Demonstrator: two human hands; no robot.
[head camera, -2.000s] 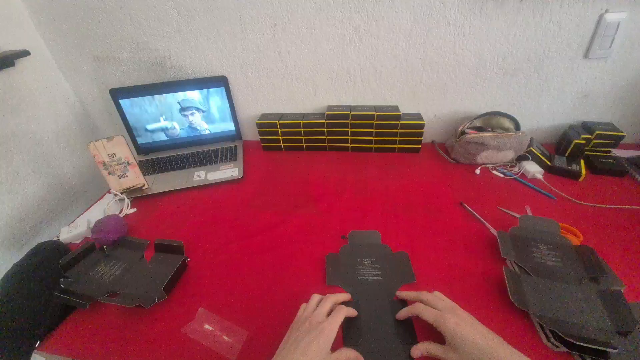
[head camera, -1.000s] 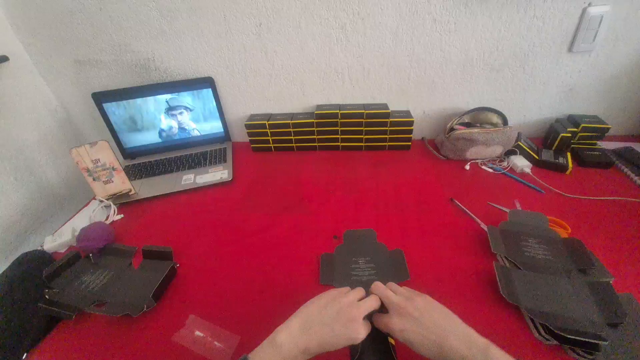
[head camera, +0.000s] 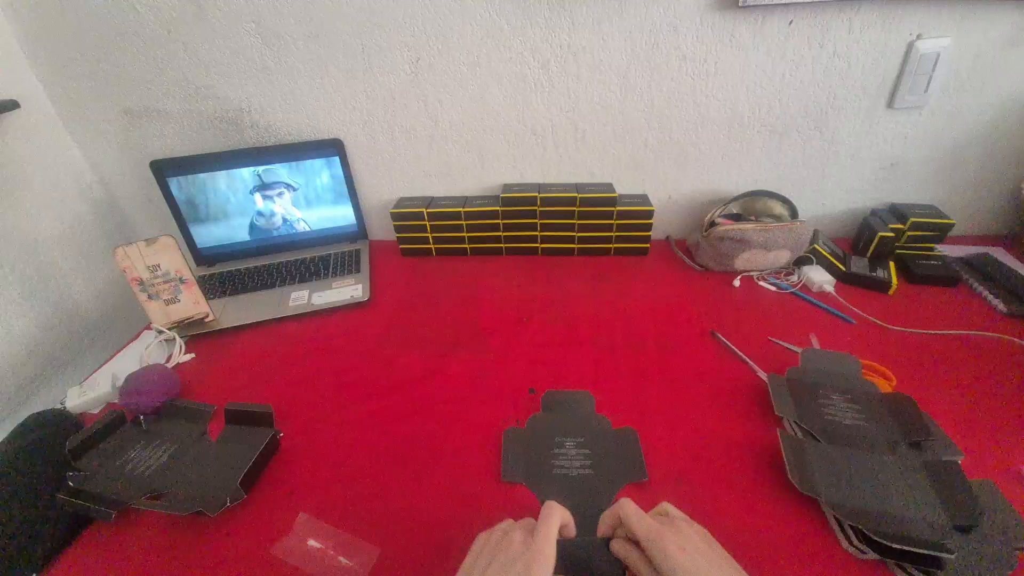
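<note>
A black cardboard box blank (head camera: 572, 456) with printed text lies on the red cloth at the front middle, its upper flaps spread. My left hand (head camera: 516, 544) pinches the left edge of its near part, and my right hand (head camera: 664, 540) pinches the right edge. Between them the near part of the card is folded up; its lowest portion is cut off by the frame. Several unfolded black blanks (head camera: 872, 472) are piled at the right. At the left lies another black blank (head camera: 152, 464) with raised sides.
Stacked black and yellow boxes (head camera: 520, 226) stand against the wall. An open laptop (head camera: 280, 280) and a phone case (head camera: 164, 280) are back left. A pouch (head camera: 752, 236), cables, a blue pen (head camera: 812, 302) and more boxes (head camera: 920, 232) are back right. A small clear bag (head camera: 324, 548) lies front left.
Two seconds ago my hands lay apart at the blank's sides; they then came together over it. Now they are slightly apart and nearer to me, at its folded near part.
</note>
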